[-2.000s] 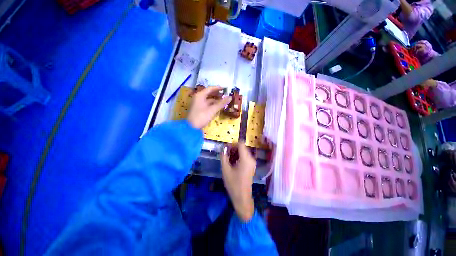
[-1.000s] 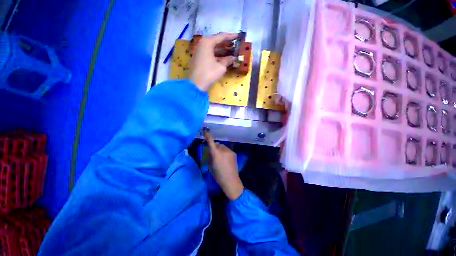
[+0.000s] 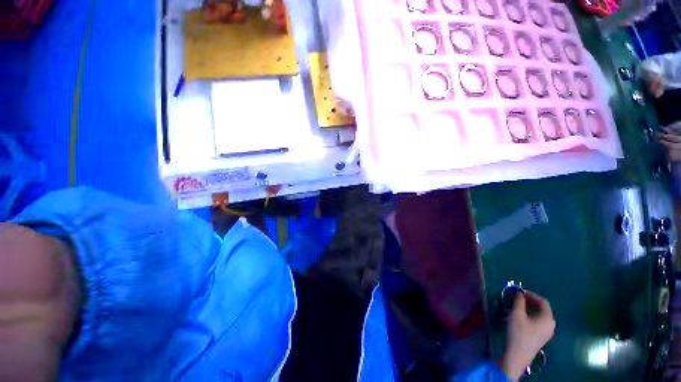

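Note:
My right hand (image 3: 529,328) is at the lower right over the green bench, its fingertips closed on a dark-edged watch case (image 3: 512,292). Another watch case (image 3: 536,362) lies partly hidden below this hand. My left hand (image 3: 33,298) is at the lower left edge, large, blurred and cut off; its fingers and anything in them cannot be made out. Copper-brown fixture blocks (image 3: 224,10) sit on the gold fixture plate (image 3: 239,48) at the top, cut off by the frame edge.
The pink tray (image 3: 425,168) holds rings in most pockets beside the white machine bed (image 3: 190,134). A clear strip (image 3: 515,227) and several cases lie on the green bench (image 3: 567,246). A person's hands show at the right edge.
My right hand has gone from the bed's front edge to the green bench and now holds a case. My left hand has left the fixture. The gold plate sits farther back on the bed.

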